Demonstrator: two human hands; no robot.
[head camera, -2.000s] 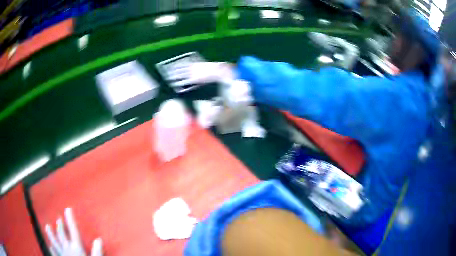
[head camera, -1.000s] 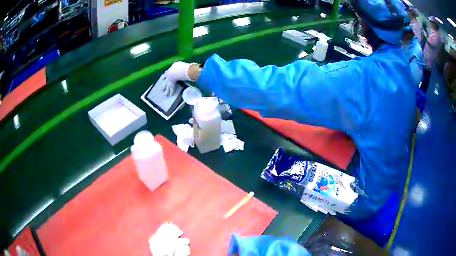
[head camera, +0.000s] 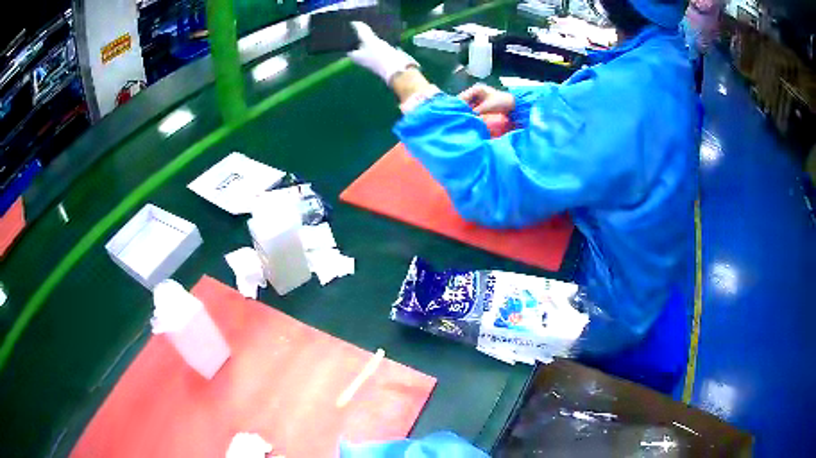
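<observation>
Neither of my hands is in view; only part of my blue sleeve (head camera: 416, 446) shows at the bottom edge. In front of me is a red mat (head camera: 268, 371). A white squarish bottle (head camera: 197, 333) stands at its left, a crumpled white wipe (head camera: 249, 445) lies near the bottom edge, partly cut off, and a thin pale stick (head camera: 361, 377) lies at its right.
Beyond the mat are a white open box (head camera: 154, 246), a flat white printed piece (head camera: 234, 182), a second bottle (head camera: 282, 246) among wipes, and a blue-white pack (head camera: 492, 309). A neighbour in blue (head camera: 573, 143) reaches a gloved hand (head camera: 383, 59) toward a dark slab (head camera: 344, 30).
The view has swung right, and the mat items sit further left and lower. The neighbour's gloved hand has left the dark device's spot, where a white printed surface now shows.
</observation>
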